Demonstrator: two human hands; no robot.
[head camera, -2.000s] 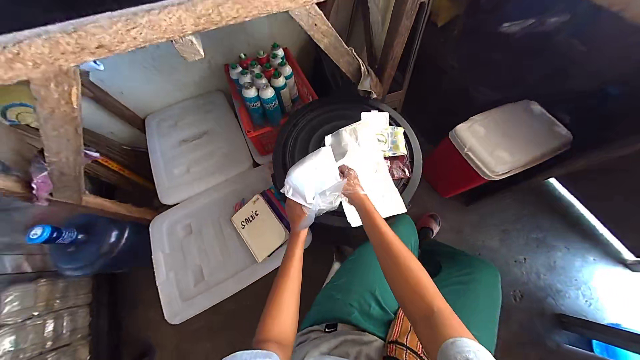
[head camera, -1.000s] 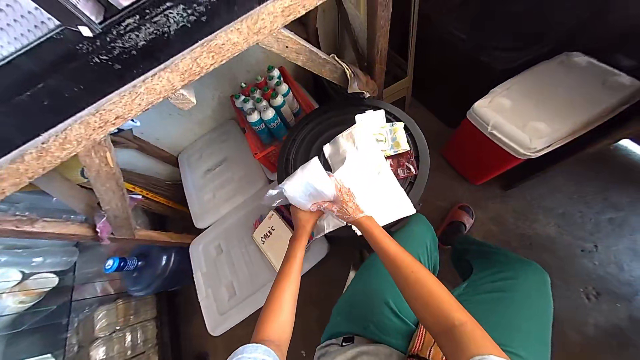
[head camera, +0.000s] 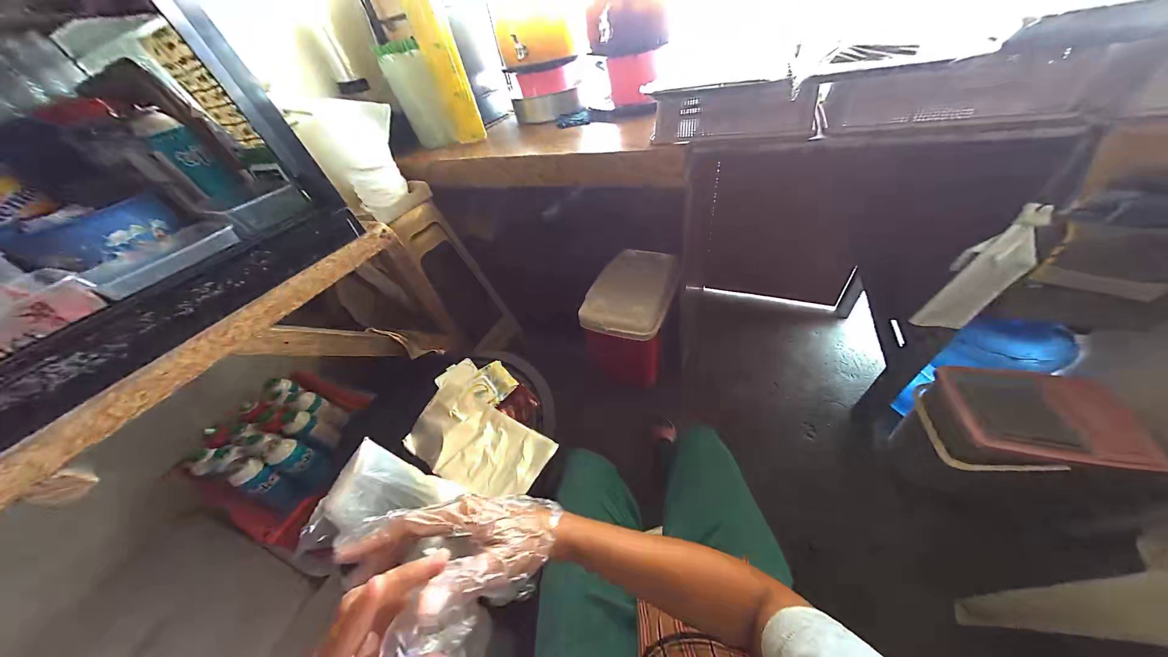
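Observation:
My right hand (head camera: 484, 538) wears a clear plastic glove; its fingers reach left over a white plastic bag (head camera: 379, 488). Just below it, my left hand (head camera: 388, 593) has its fingers extended, with crumpled clear plastic (head camera: 438, 625) against it. Whether either hand grips the bag or the plastic cannot be told, as they overlap and blur. Beyond the hands, a pale paper sheet (head camera: 484, 438) lies on a round dark lid (head camera: 538, 383). A yellowish packet (head camera: 495, 381) and a dark red packet (head camera: 520, 404) lie at the sheet's far edge.
A red crate (head camera: 265, 525) of bottles stands left of the hands. A red cooler with a pale lid (head camera: 630, 292) is on the floor ahead. Drink dispensers (head camera: 538, 46) stand on a wooden counter (head camera: 566, 169). A lidded container (head camera: 1049, 420) is at right; a glass display case (head camera: 137, 164) is upper left.
The view has swung up toward the counter. The hands were close together on the white bag; now the left fingers are extended and clear plastic shows beside them.

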